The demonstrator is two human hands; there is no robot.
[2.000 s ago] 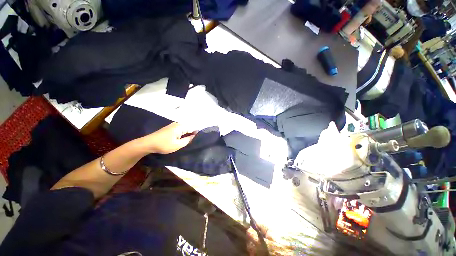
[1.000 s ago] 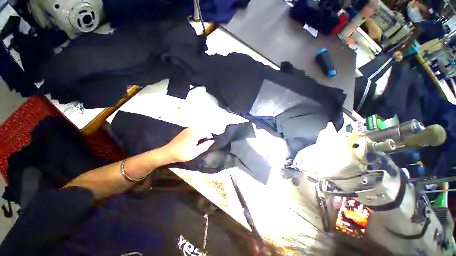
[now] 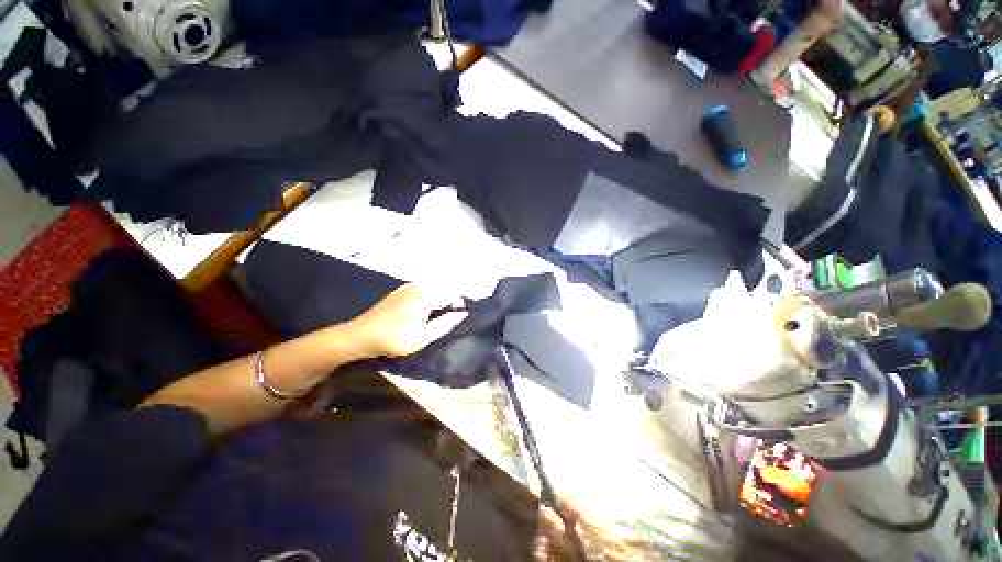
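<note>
My left hand lies on a dark fabric piece on the white machine table, its fingers on the cloth near a dark flap. A smaller dark grey piece lies to the right of it. My right hand is at the bottom edge, blurred and overexposed, around the lower end of the dark scissors. The scissors point up the table, with their tip by the fabric's lower edge. How far the blades are apart cannot be told.
A cream-white sewing machine with a glowing orange display stands at right. A dark fabric heap with a grey patch lies beyond. A thread cone lies on the grey table. A second machine is top left.
Over the two seconds my left hand has moved right and slightly down, and the fabric under it has shifted. The scissors dropped away from the cloth, then came back up to its edge.
</note>
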